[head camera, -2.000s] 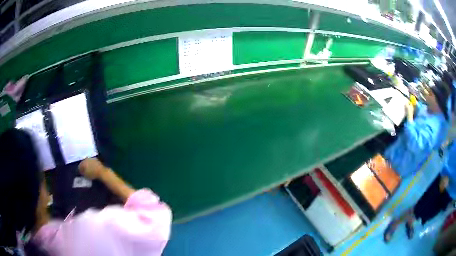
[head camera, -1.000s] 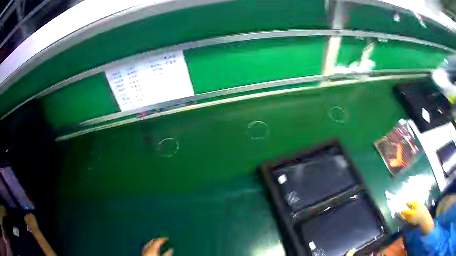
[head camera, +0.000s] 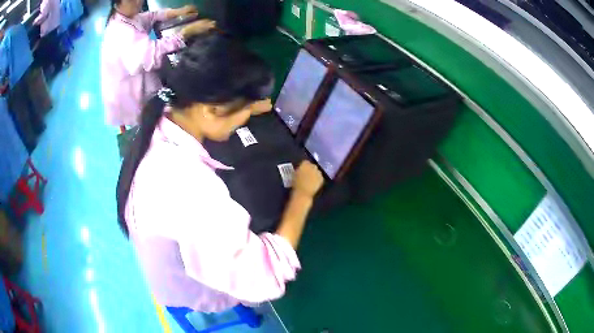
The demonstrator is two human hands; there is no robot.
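Neither of my hands shows clearly in the head view. Nearest in front is a black foam tray (head camera: 376, 116) with two tablets, tilted up against a tall black tray stack (head camera: 407, 140). The near tablet (head camera: 340, 127) and the far tablet (head camera: 300, 90) have lit lavender screens. Another person's hand (head camera: 307, 179) is at the lower edge of the near tablet. Two white barcode labels, one near that hand (head camera: 286, 174) and one farther off (head camera: 247, 136), lie on black surfaces in front of the screens. Dark tablets (head camera: 411, 85) lie on top of the stack.
A person in a pink smock (head camera: 189, 234) sits on a blue stool (head camera: 218, 319) at the green bench (head camera: 384, 273). Another person in pink (head camera: 130, 62) is beyond. A posted work sheet (head camera: 552, 246) is on the green backboard. Red stools (head camera: 29, 188) stand on the blue floor (head camera: 84, 195) at left.
The view has swung left to the seated person and lit tablets. The tray with two dark tablets on the bench and the hand at the bottom edge are out of view.
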